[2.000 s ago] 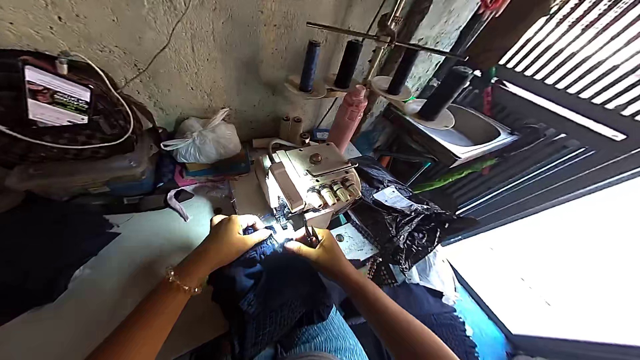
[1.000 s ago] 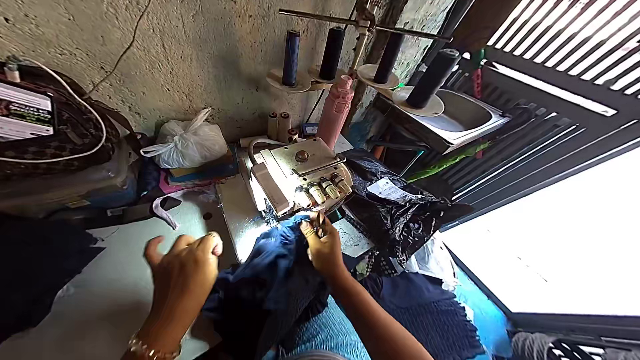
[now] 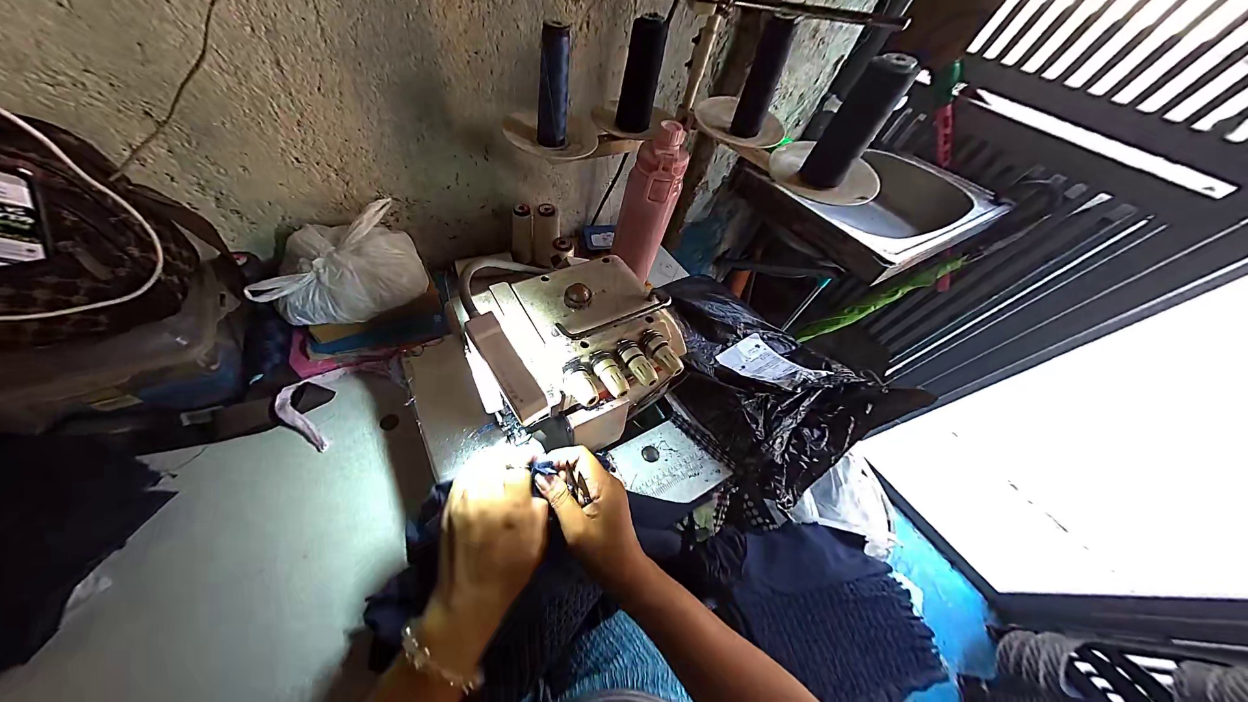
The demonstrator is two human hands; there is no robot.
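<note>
A cream overlock sewing machine with a row of tension dials stands in front of me, its lamp lighting the needle area. My left hand, with a bracelet at the wrist, is closed on dark blue fabric just below the presser foot. Close beside it, my right hand pinches an edge of the same fabric. A small dark metal tool, perhaps thread snips, lies within the right hand's fingers. The rest of the fabric hangs down over my lap. The fingertips of my left hand are washed out by the light.
Dark thread cones stand on the thread stand behind the machine, beside a pink bottle. A black plastic bag lies to the right. At left are a white plastic bag, a fabric strip and dark cloth on the table.
My left hand, raised off the fabric to the left one second ago, has come back right and closed on the fabric beside my right hand.
</note>
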